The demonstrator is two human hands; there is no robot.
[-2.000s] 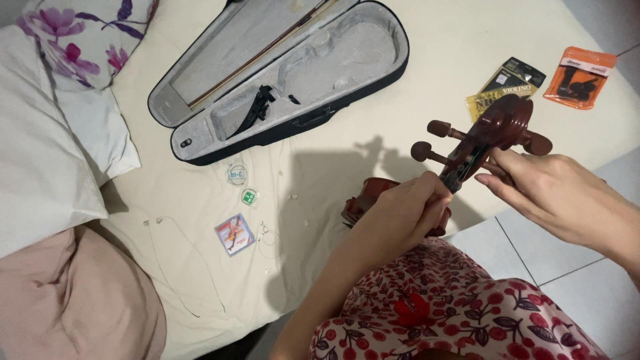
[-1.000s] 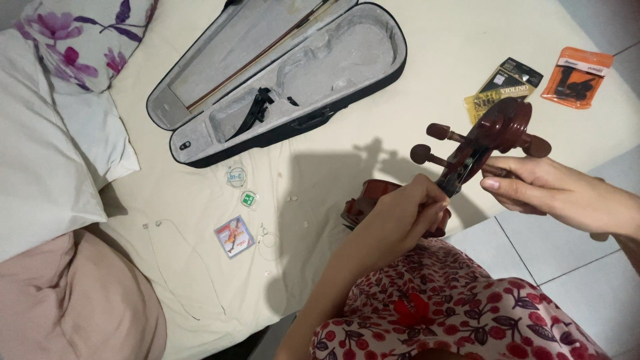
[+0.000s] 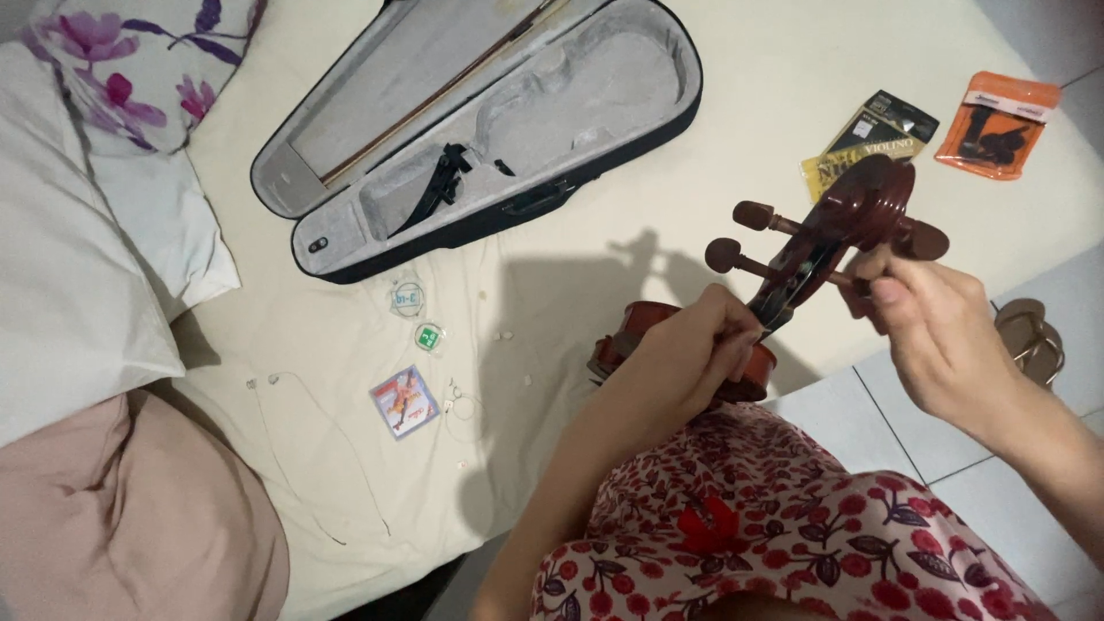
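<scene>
A violin with a dark red scroll (image 3: 871,194) stands up from my lap, its body (image 3: 642,323) partly hidden behind my left hand. My left hand (image 3: 711,341) is closed around the neck near the nut, with a thin string by the fingertips. At the pegbox, my right hand (image 3: 927,319) pinches a tuning peg on the right side; its fingers cover the peg's head. Two other wooden pegs (image 3: 724,255) stick out on the left, and one more peg (image 3: 927,240) shows above my right hand.
An open violin case (image 3: 539,194) holds a bow (image 3: 431,103) and a black shoulder rest (image 3: 440,185). Coiled strings in packets (image 3: 429,337), a square string packet (image 3: 404,402) and loose strings (image 3: 345,440) lie on the bed. Yellow-black packets (image 3: 875,129) and an orange pouch (image 3: 998,125) lie at right.
My right hand was lower and beside the pegbox a second ago; it has moved up to a peg. My left hand remains around the neck.
</scene>
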